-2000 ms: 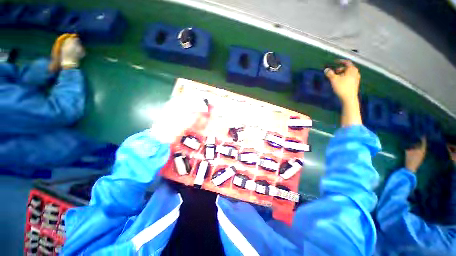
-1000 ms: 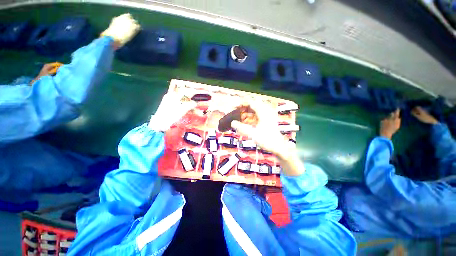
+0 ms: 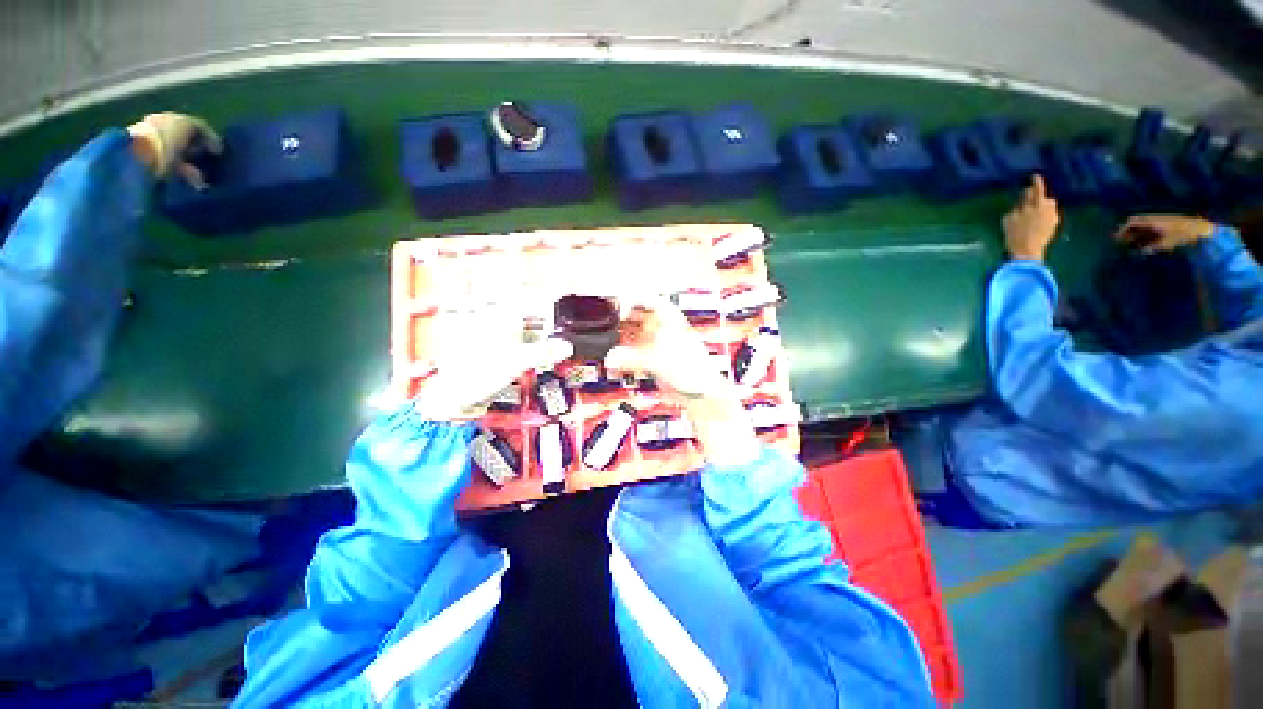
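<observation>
An orange-red blister tray (image 3: pixel 402 298) lies in front of me, washed out white by glare in its upper part. Several watches with pale straps lie in its lower and right pockets. A dark watch (image 3: pixel 587 316) is held up over the middle of the tray between my two hands. My left hand (image 3: pixel 502 377), whitish in the glare, touches its left side. My right hand (image 3: pixel 668 349) is at its right side, fingers bent. The fingertips are partly lost in the glare.
Dark blue fixtures (image 3: pixel 734 146) stand in a row on the green belt behind the tray; one holds a watch (image 3: pixel 518 126). Other workers' hands are at the far left (image 3: pixel 173 143) and right (image 3: pixel 1029 225). A red tray (image 3: pixel 880 540) and cardboard cartons (image 3: pixel 1177 609) are at lower right.
My right hand has come back from the fixtures to the tray, and both hands now meet at a dark watch. The fixtures have shifted left, and the view has turned.
</observation>
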